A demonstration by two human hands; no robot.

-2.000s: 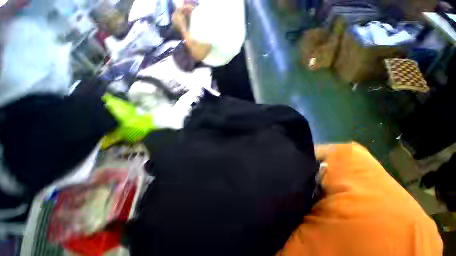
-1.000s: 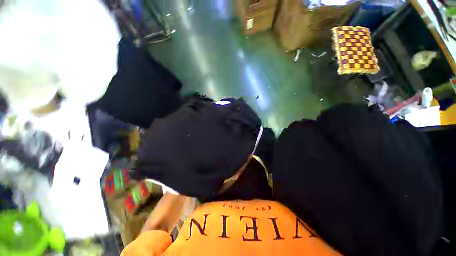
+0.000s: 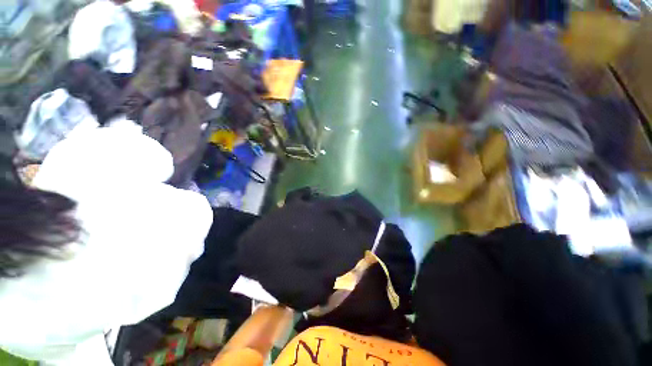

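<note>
A black cut-piece bundle [image 3: 307,250] is held against the front of my orange shirt. A white tie strip [image 3: 379,236] crosses it, with a cream ticket [image 3: 355,271] under the strip. A white strip end [image 3: 252,289] sticks out at its lower left. My left hand [image 3: 282,317] is at the bundle's lower left edge and holds it from below; its fingers are hidden. A second, larger black bundle [image 3: 522,300] is at my right side. My right hand is not visible.
A person in white [image 3: 107,250] is close at the left, by black fabric. Dark garment pieces [image 3: 168,129] lie farther left. A green aisle floor [image 3: 350,143] runs ahead. An open brown carton [image 3: 447,168] and striped fabric [image 3: 547,139] are on the right.
The view has swung up along the aisle. The bundles stay with me. The green fan and checkered mat have left view; the carton, striped fabric and dark garment pieces now show.
</note>
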